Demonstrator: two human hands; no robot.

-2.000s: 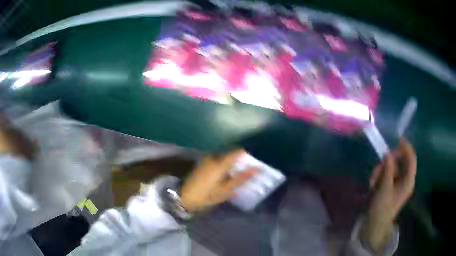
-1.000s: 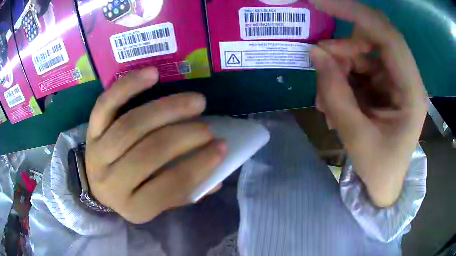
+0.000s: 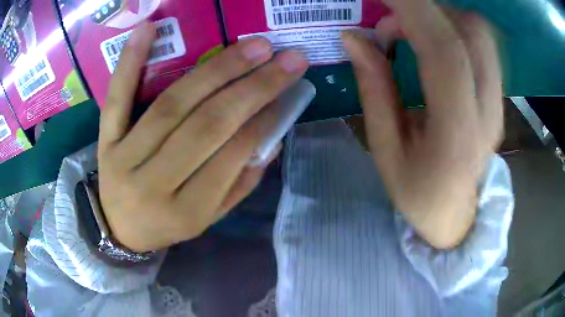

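Note:
A pink smartwatch box [image 3: 245,15] lies on the green bench at the top centre. It bears a white barcode label [image 3: 313,11] and, below that, a narrow white warning label [image 3: 310,43] along its near edge. My left hand [image 3: 186,148] holds a white label stack [image 3: 286,117] under its fingers, and its fingertips rest at the left end of the warning label. My right hand [image 3: 427,117] is at the label's right end, its thumb or a finger touching there; it is slightly blurred. Whether it grips the label cannot be told.
More pink smartwatch boxes [image 3: 83,46] stand side by side to the left, each with a barcode label. The green bench [image 3: 526,49] curves past on the right. My pale striped smock [image 3: 334,217] is below, and a brown surface [image 3: 526,204] lies at lower right.
My left hand has moved up and right, with the label stack, onto the warning label's left end. My right hand has shifted left. The boxes sit slightly higher and further left in view.

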